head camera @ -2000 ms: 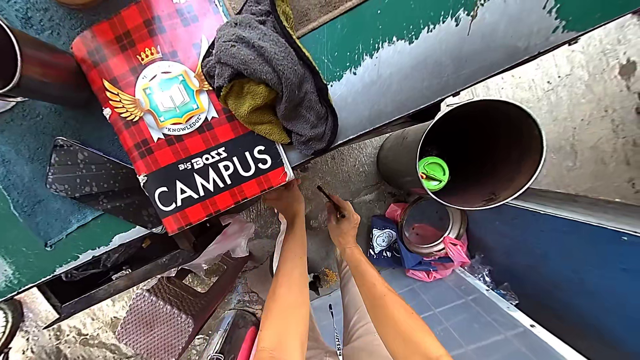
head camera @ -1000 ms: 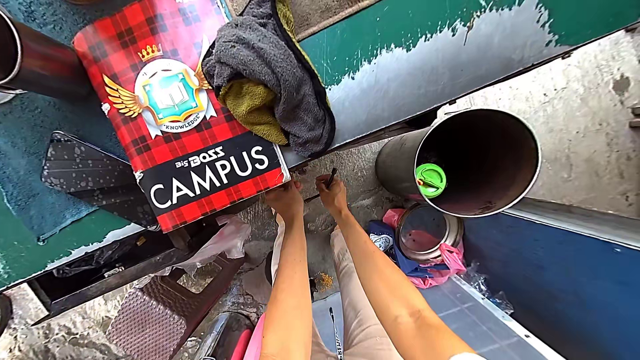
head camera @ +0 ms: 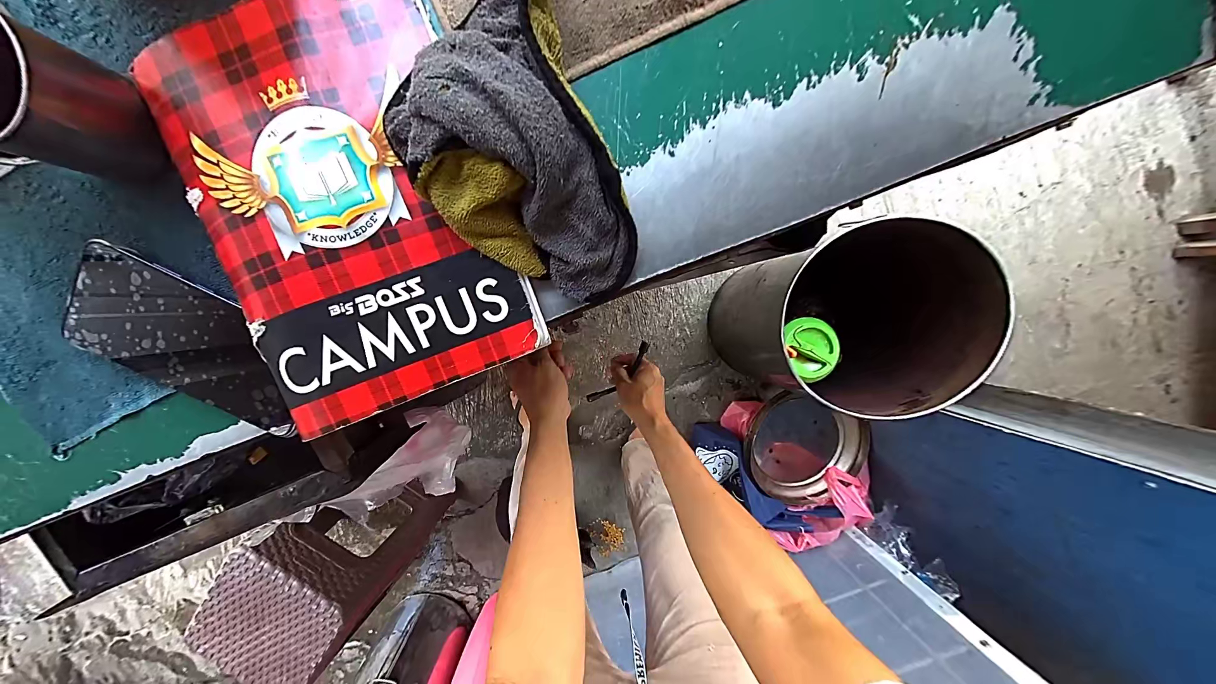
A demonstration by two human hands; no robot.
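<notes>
My right hand (head camera: pixel 641 388) holds a thin black pen-like tool (head camera: pixel 604 392) low over the concrete floor, one dark end sticking up past the fingers. Just below the corner of a red plaid notebook (head camera: pixel 399 351), my left hand (head camera: pixel 541 382) is partly covered by that notebook's edge; whether it grips anything cannot be seen. The notebook lies on the green metal table, with a grey and olive cloth (head camera: pixel 532 142) across its right side. Left of it rests a dark, speckled flat object (head camera: pixel 161 323).
A large metal cylinder (head camera: pixel 898 313) with a green lid (head camera: pixel 810 350) at its mouth stands right of my hands. Below it are a round metal container (head camera: pixel 796 442) and pink and blue bags. A brown woven plastic stool (head camera: pixel 275 598) is at lower left, a blue panel (head camera: pixel 1045 532) at right.
The dark tool in my right hand has changed its angle, and that hand stays a little apart from my left. My left hand remains by the notebook's lower corner.
</notes>
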